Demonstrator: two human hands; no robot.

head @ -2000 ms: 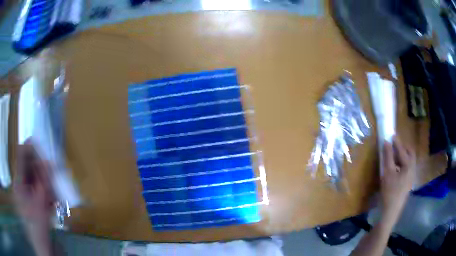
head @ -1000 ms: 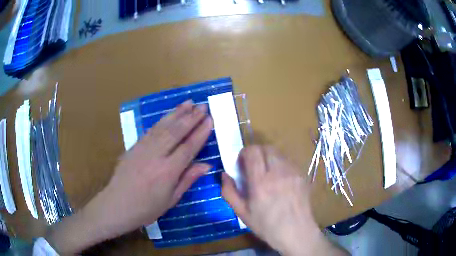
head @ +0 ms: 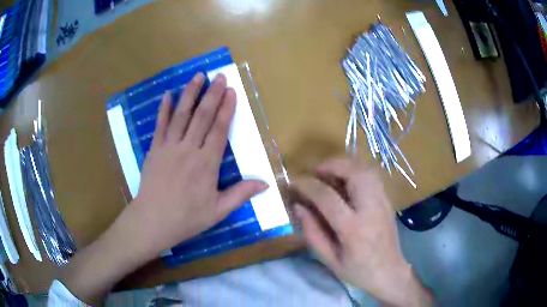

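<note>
The blue solar cell string (head: 186, 72) lies tilted on the table in front of me. One white strip (head: 249, 147) lies along its right end. Another white strip (head: 124, 150) shows at its left end, partly hidden by my left arm. A thin silver ribbon (head: 260, 107) runs just outside the right edge. My left hand (head: 186, 168) lies flat on the cells, fingers apart, fingertips and thumb on the right strip. My right hand (head: 348, 222) is at the lower right edge with curled fingers by the ribbon; whether it grips anything is unclear.
Loose silver ribbon pieces (head: 384, 90) and a white strip (head: 444, 87) lie to the right. Longer ribbons (head: 45, 204) and white strips (head: 23, 195) lie left. A blue stack (head: 24, 45) is upper left. A black holder (head: 483, 39) is upper right.
The view has shifted, so the table items sit higher and further left. My left hand has spread flatter across the cells and right strip. My right hand has moved off the strip to the edge.
</note>
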